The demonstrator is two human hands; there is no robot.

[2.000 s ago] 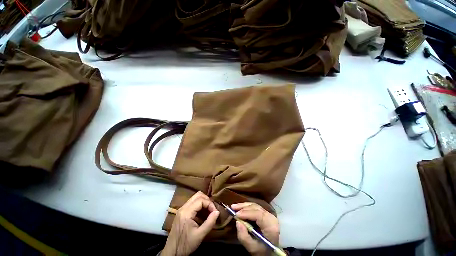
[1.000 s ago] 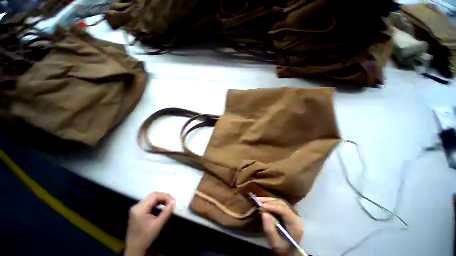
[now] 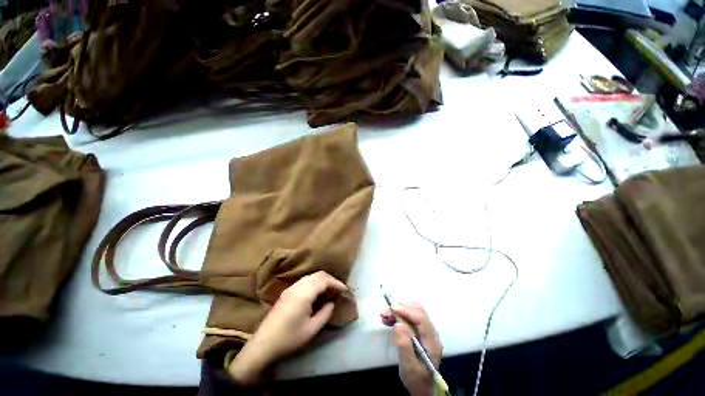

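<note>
The brown tote bag (image 3: 290, 209) lies on the white table in front of me, its two long straps (image 3: 116, 247) looped out to the left. My left hand (image 3: 305, 309) is on the bag's crumpled lower right part, fingers curled on the fabric near its edge. A lighter tan strip (image 3: 226, 332) shows at the bag's lower left. My right hand (image 3: 413, 340) holds the slim thread burner pen (image 3: 420, 348) right of the bag, tip up and clear of the fabric. Any thread end is too fine to see.
A tall brown bag pile (image 3: 363, 62) stands at the back. Another brown bag (image 3: 42, 224) lies at left. Folded brown pieces (image 3: 657, 240) lie at right. A pale cord (image 3: 495, 309) loops to the black adapter (image 3: 553, 137). Hand tools (image 3: 630, 128) lie beyond it.
My left hand has moved from off the table's front edge onto the bag. My right hand has moved off the bag to its right with the pen. The camera view has swung to the right.
</note>
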